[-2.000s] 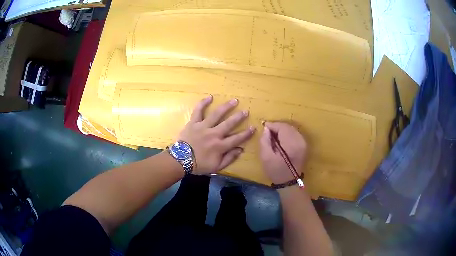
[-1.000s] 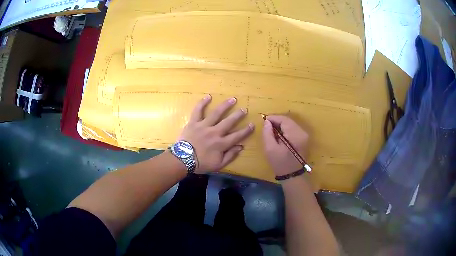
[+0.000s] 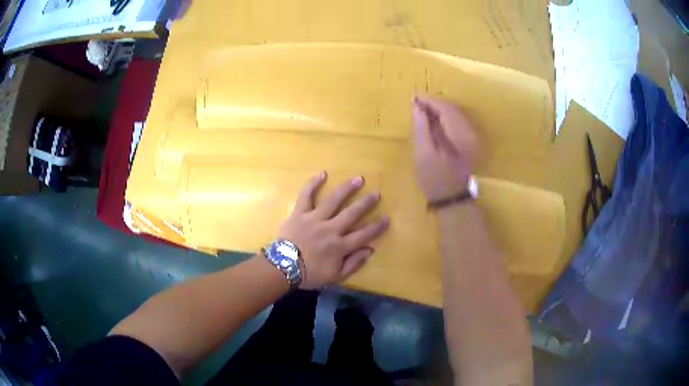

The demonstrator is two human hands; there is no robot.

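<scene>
Two long yellow card pattern pieces lie one above the other on yellow pattern card (image 3: 302, 22). My left hand (image 3: 332, 230) rests flat with spread fingers on the lower pattern piece (image 3: 242, 200). My right hand (image 3: 446, 147), blurred, is closed around a dark red-brown pencil (image 3: 432, 121) and is over the upper pattern piece (image 3: 302, 87), at its right half near the written marks. The pencil tip is too blurred to tell whether it touches the card.
Black scissors (image 3: 594, 188) lie on the card at the right, beside a blue denim garment (image 3: 631, 219). White paper (image 3: 597, 64) lies at the far right. A cardboard box (image 3: 23, 113) with a dark bundle (image 3: 50, 151) stands on the left.
My right hand has moved up with the pencil, from the lower pattern piece to the upper one. My left hand stays on the lower piece. The view has shifted slightly.
</scene>
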